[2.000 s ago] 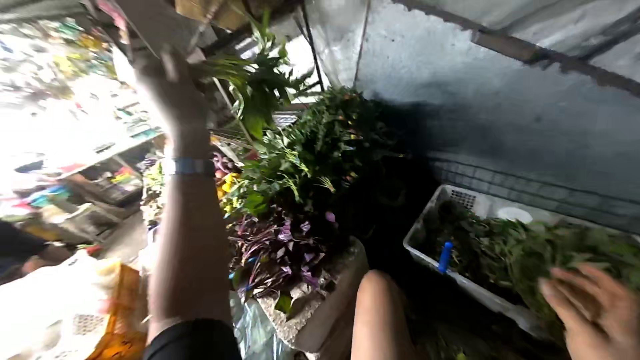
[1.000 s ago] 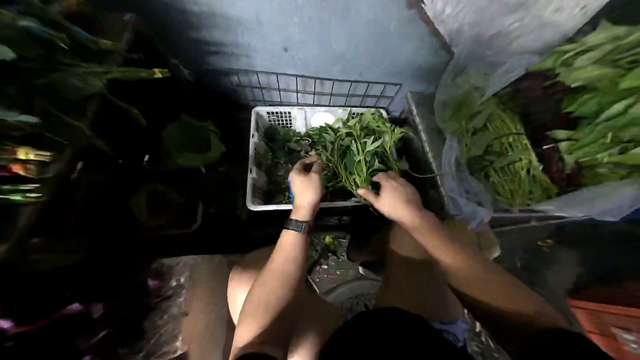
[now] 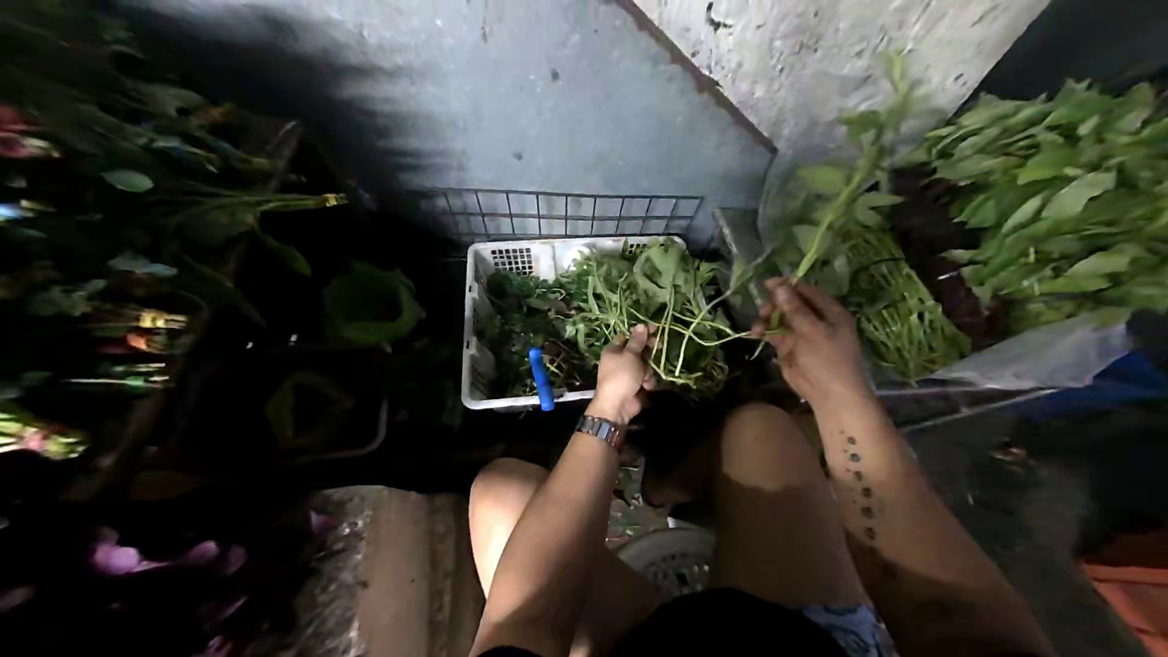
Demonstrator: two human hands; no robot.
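A white plastic basket (image 3: 472, 338) of leafy greens (image 3: 593, 292) stands ahead of my knees. My left hand (image 3: 626, 370), with a watch on its wrist, is at the basket's front edge and grips the thin green stems (image 3: 675, 342) that lie over the greens. To the right of the basket my right hand (image 3: 808, 333) is shut on a long leafy stem (image 3: 835, 210), which points up and away and is blurred at its tip. A blue handle (image 3: 541, 379) sits upright at the basket's front rim, left of my left hand.
Behind the basket a wire rack (image 3: 566, 214) leans by the grey wall (image 3: 547, 109). Bundled greens (image 3: 903, 310) and large leafy greens (image 3: 1077, 201) lie at right near clear plastic sheeting (image 3: 1040, 351). Dark plants fill the left, and an orange crate (image 3: 1131, 584) is at lower right.
My right hand has moved away from the bunch to the right and now holds a single leafy stem. Two seconds ago my left arm was raised towards hanging greens; the view has since swung to the right.
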